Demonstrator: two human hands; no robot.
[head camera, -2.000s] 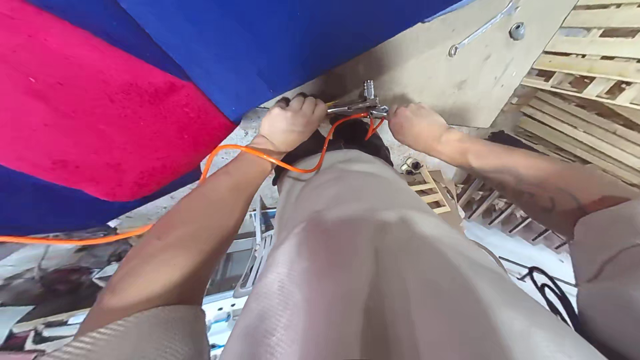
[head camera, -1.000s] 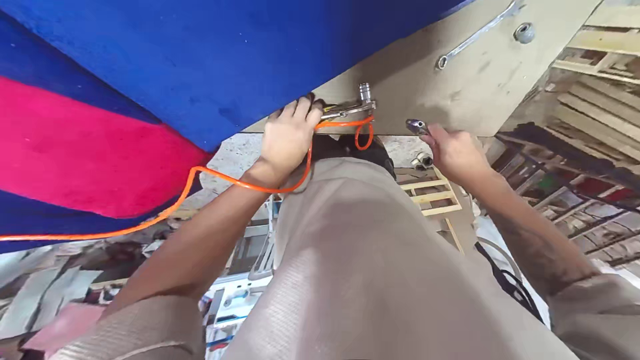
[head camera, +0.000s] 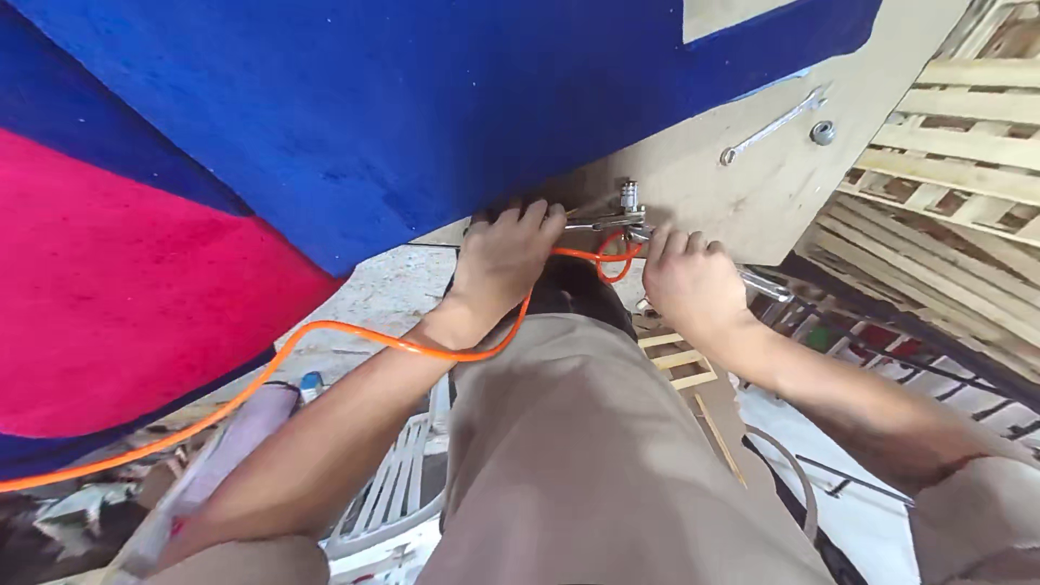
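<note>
My left hand (head camera: 510, 264) is closed around the handle of a metal tool (head camera: 597, 222), probably a locking plier or ratchet, at the edge of the plywood board (head camera: 682, 175). A metal socket or fitting (head camera: 629, 195) stands upright at that tool's end. An orange air hose (head camera: 325, 325) runs from the left over my left forearm and loops below the fitting. My right hand (head camera: 695, 280) is closed on a metal wrench (head camera: 766, 286), its head beside the hose end and its shank showing past the palm. The exact joint is too small to tell.
Blue and magenta fabric or painted panel (head camera: 422, 106) covers the upper left. A combination wrench (head camera: 772, 127) and a metal nut or socket (head camera: 822, 132) lie on the board. Wooden pallets (head camera: 959, 146) are at the right, a white plastic chair (head camera: 390, 479) below.
My right hand was apart from the fitting one second ago, holding a tool; it has moved back beside it. My left hand has stayed at its tool.
</note>
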